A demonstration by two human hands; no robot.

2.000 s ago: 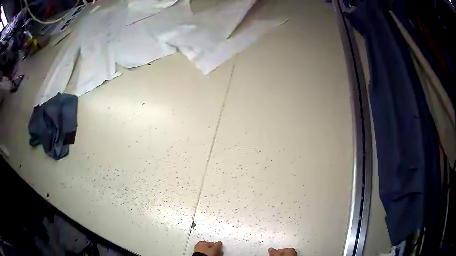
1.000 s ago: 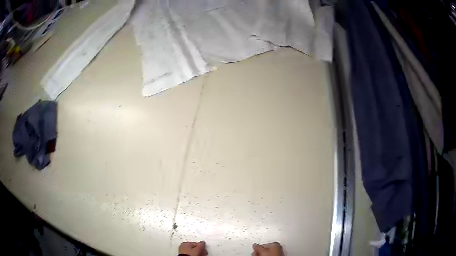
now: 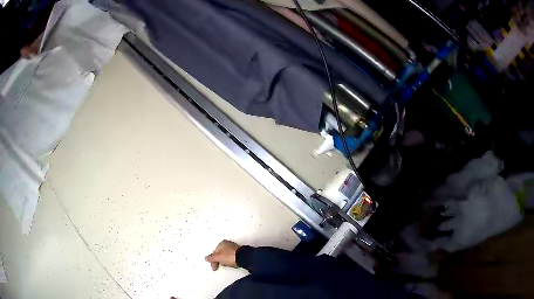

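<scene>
My right hand [image 3: 223, 255] is low in the centre, over the cream speckled table [image 3: 146, 175], its dark sleeve coming from the right. Its fingers are curled, with nothing visible in them. Only a sliver of skin, seemingly my left hand [image 3: 174, 297], shows at the bottom edge; its fingers are hidden. Large white pattern sheets [image 3: 44, 111] lie creased and overlapping at the left, with ragged edges. They touch neither of my hands.
A silver rail [image 3: 228, 143] crosses diagonally to the white end cutter unit [image 3: 345, 190]. Slate blue-grey cloth [image 3: 252, 70] lies beyond it. A black cable [image 3: 328, 76] hangs across metallic rollers [image 3: 360, 49]. Another person's hand [image 3: 29, 51] is at the sheets, upper left. White material [image 3: 480, 198] is at right.
The view has swung right, bringing the rail's end and cutter unit into sight. The white sheets now appear at the left. My left hand has almost left the picture, and more of my right sleeve shows.
</scene>
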